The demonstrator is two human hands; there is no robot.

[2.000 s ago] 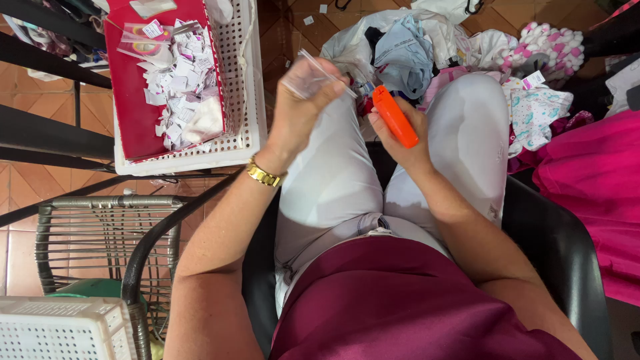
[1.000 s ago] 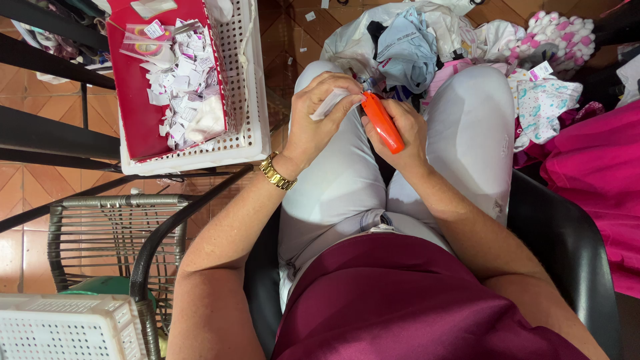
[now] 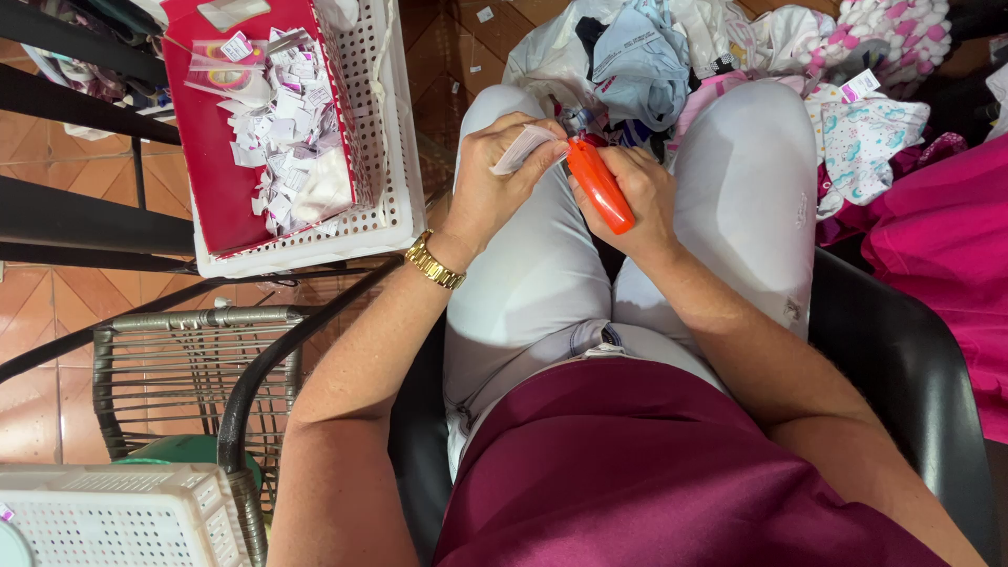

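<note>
My left hand point(image 3: 500, 177) pinches a strip of clear plastic fasteners point(image 3: 526, 148) between thumb and fingers, above my left knee. My right hand point(image 3: 634, 193) is closed around an orange tagging gun point(image 3: 600, 187), whose front end meets the strip by my left thumb. At the upper left, a red box point(image 3: 209, 193) with a dotted rim holds many small printed tags point(image 3: 295, 126) and a tape roll in a plastic bag. The box stands in a white perforated crate point(image 3: 394, 157).
A pile of baby clothes point(image 3: 642, 59) and plastic bags lies beyond my knees. Pink fabric point(image 3: 945, 228) hangs at the right. A woven-cord chair point(image 3: 197, 378) and another white basket point(image 3: 110, 520) are at the lower left. The black armchair point(image 3: 890, 339) surrounds my lap.
My left hand has come down and toward the orange tool, bringing the clear strip against its front end. The two hands were apart in the oldest frame and now meet.
</note>
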